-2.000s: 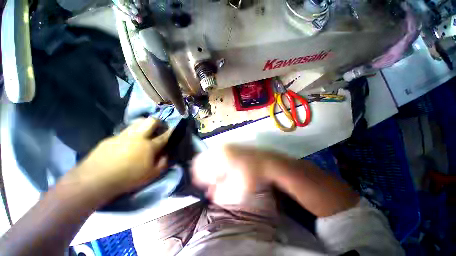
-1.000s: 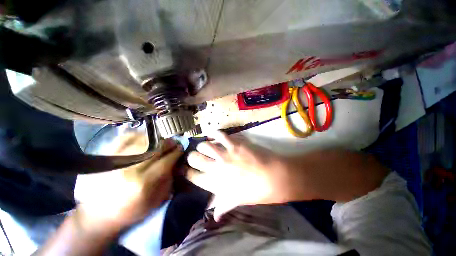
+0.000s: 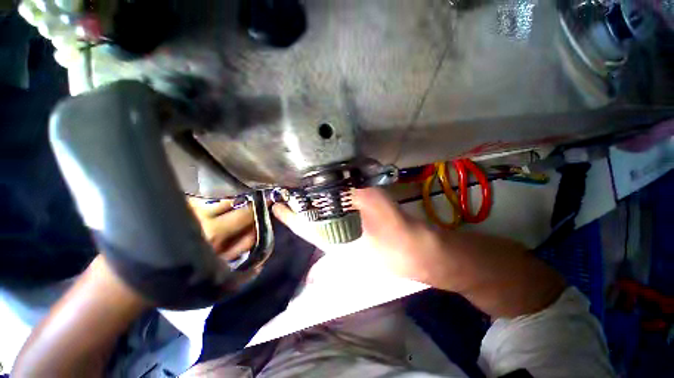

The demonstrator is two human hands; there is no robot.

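Dark fabric (image 3: 255, 299) hangs over the white table's front edge, below the needle area. Paler blue-grey fabric (image 3: 159, 343) shows at the lower left. My left hand (image 3: 227, 230) is at the needle area with bent fingers, partly hidden behind the large curved guard (image 3: 122, 184). My right hand (image 3: 380, 236) is just right of the ribbed tension knob (image 3: 341, 229), which hides part of its fingers. The presser foot and needle are hidden. What either hand grips cannot be made out.
The grey machine head (image 3: 369, 81) fills the top, close to the camera. Scissors with yellow and red handles (image 3: 484, 193) lie right of my right hand, with small thin tools (image 3: 526, 175) beyond. A dark strip (image 3: 571, 196) hangs at the table's right. Blue plastic basketwork shows below right.
The view has moved closer to the machine head, and the guard now covers much of the left. My hands have moved apart, and the phone is now almost hidden under the arm.
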